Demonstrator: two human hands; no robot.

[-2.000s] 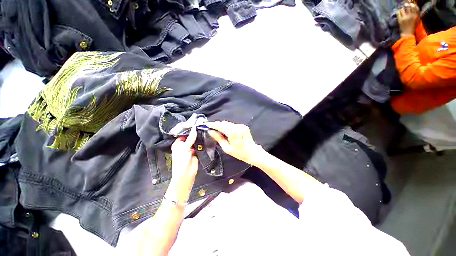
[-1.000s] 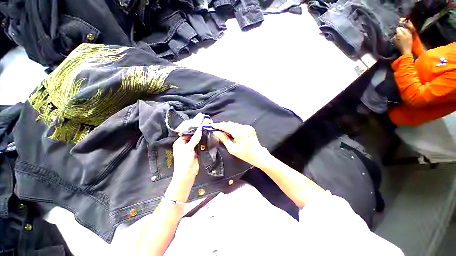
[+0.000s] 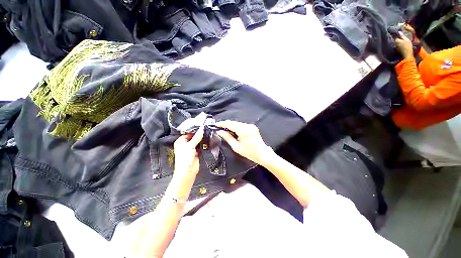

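A black denim jacket lies spread in front of me, with yellow-green embroidery at its upper left and gold buttons along the front edge. My left hand pinches a bunched part of the jacket, near the collar or a cuff; I cannot tell which. Its paler grey inside faces up. My right hand is closed around a small dark tool, which looks like thread snips, beside the pinched cloth. The fingers hide most of the tool and its blades.
Heaped dark denim jackets lie along the far side of the white table. More dark garments are to the right of the table and at the lower left. A person in orange handles denim at the upper right.
The view has shifted slightly. My hands stay at the same part of the jacket, with small finger movements. The blue bit between them no longer shows clearly. The person in orange has moved their hands.
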